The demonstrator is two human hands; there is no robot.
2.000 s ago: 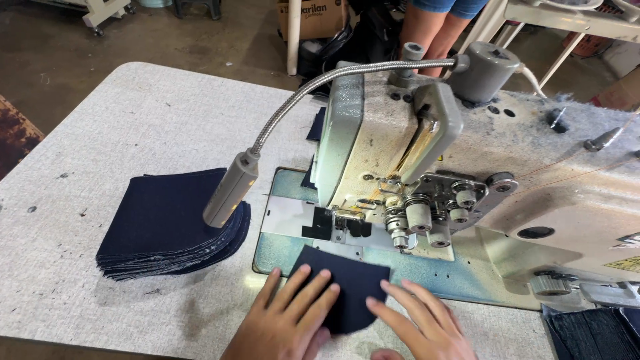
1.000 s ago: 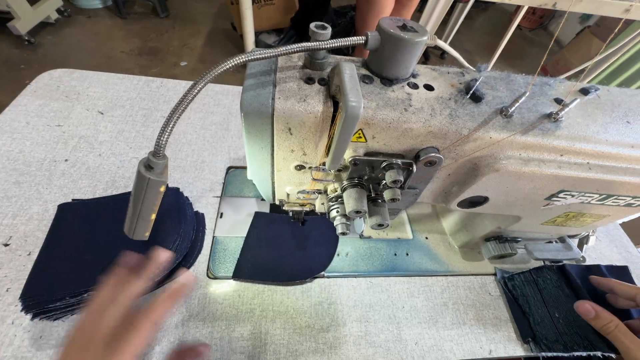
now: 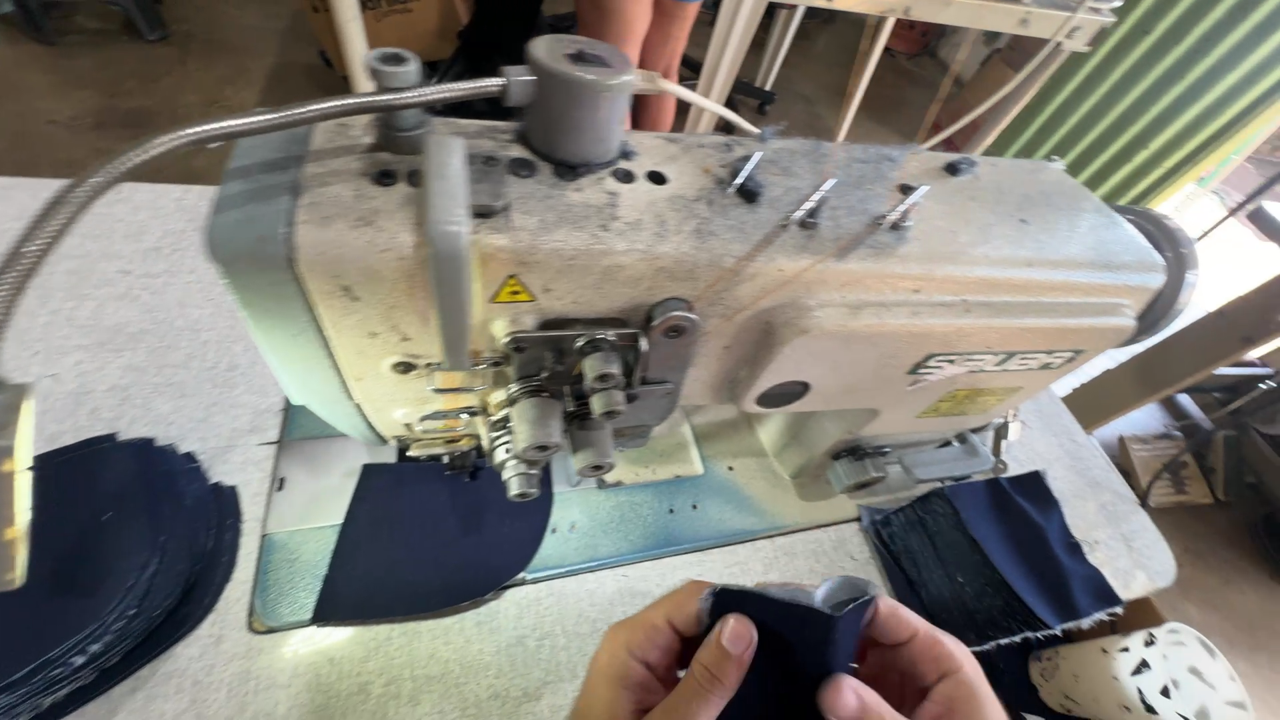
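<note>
A small dark navy fabric piece (image 3: 790,645) is held between both hands in front of the industrial sewing machine (image 3: 720,260). My left hand (image 3: 665,655) pinches its left edge, thumb on top. My right hand (image 3: 900,665) grips its right side, where the edge curls over and shows a lighter grey underside. Beneath the presser foot (image 3: 455,455) lies a navy fabric panel (image 3: 430,545) with a rounded right edge, touched by neither hand. To the right of the hands is a pile of navy fabric pieces (image 3: 1000,560) with frayed edges.
A stack of rounded navy panels (image 3: 110,570) sits on the left of the table (image 3: 110,300), beside the lamp head (image 3: 15,480). A flexible metal lamp arm (image 3: 250,120) arches over the machine's left end. A white patterned cup (image 3: 1140,675) lies at lower right. A person's legs show behind.
My left hand has moved right, away from the stack. My right hand has come left from the right-hand pile, and both now hold a fabric piece. The view has shifted right.
</note>
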